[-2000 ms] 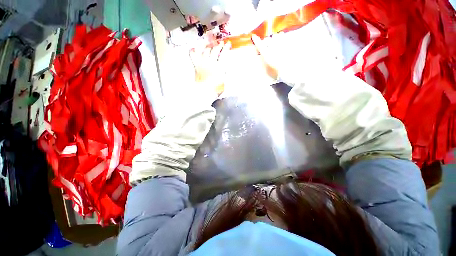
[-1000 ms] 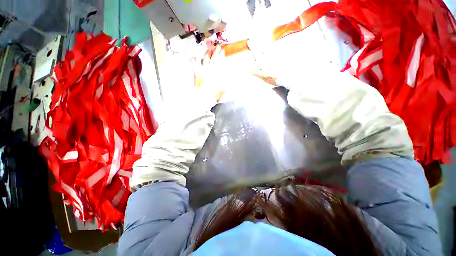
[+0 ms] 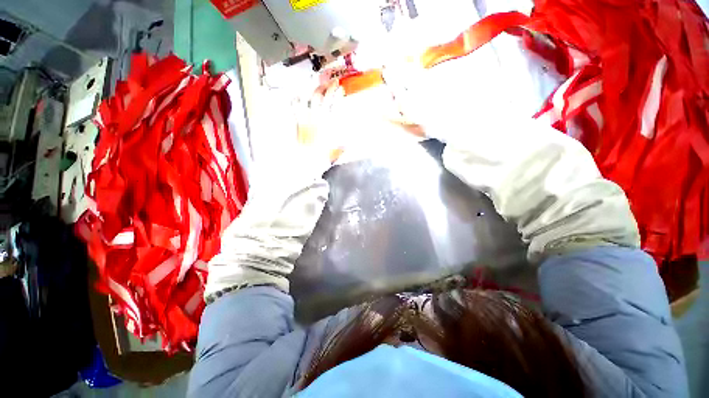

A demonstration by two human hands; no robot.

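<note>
A red strip [image 3: 474, 39], orange under the glare, runs from the right pile to the sewing machine head [image 3: 323, 27] at the top centre. My right hand [image 3: 406, 97], washed out by the light, lies across the strip and covers part of it. A short orange stretch shows between my hands, just below the presser foot area. My left hand [image 3: 317, 113] is at the strip's left end near the needle. Its fingers are too overexposed to tell their grip. The needle itself cannot be made out.
A large heap of red strips with pale stripes [image 3: 159, 194] lies left of my left sleeve, over a cardboard box [image 3: 144, 365]. Another red pile [image 3: 661, 155] hangs at the right. The shiny metal plate [image 3: 389, 225] lies between my forearms.
The view has shifted slightly, showing more of the machine head and its labels. The strip's stretch between my right hand and the right pile appears shorter than at first.
</note>
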